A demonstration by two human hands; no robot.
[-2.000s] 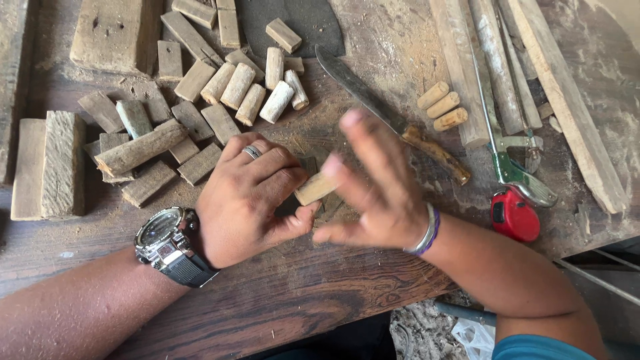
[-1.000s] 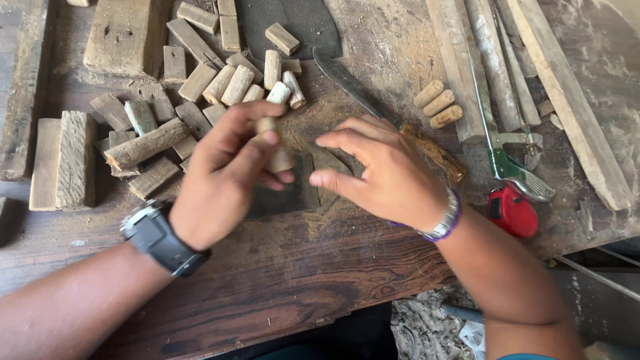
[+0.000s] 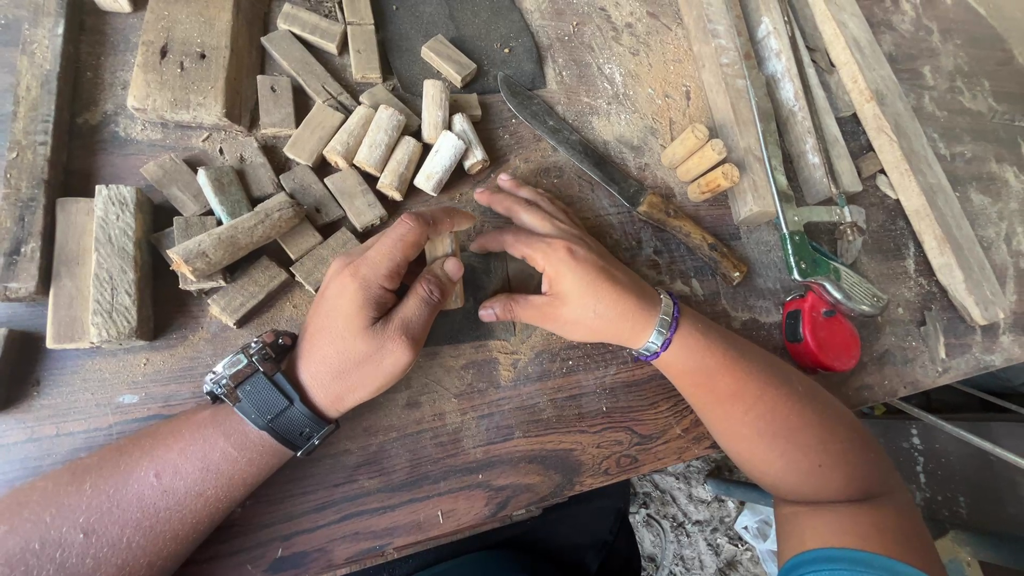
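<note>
My left hand grips a small wooden block between thumb and forefinger, holding it upright near the middle of the table. Just to its right, my right hand has its fingers apart and holds nothing. Beneath the fingertips lies a dark flat piece, partly hidden. Beyond my hands are short round wood pieces and many rectangular wood blocks. A knife with a wooden handle lies beyond my right hand. Three smoothed wooden pegs lie side by side past its handle.
At the right lie a hacksaw with a green handle, a red tape measure and long wooden strips. Thick wood blocks stand at the left and back left. The table's front edge runs below my hands.
My left hand has turned and now holds the block upright rather than slanted. My right hand, beside the block two seconds ago, is apart from it.
</note>
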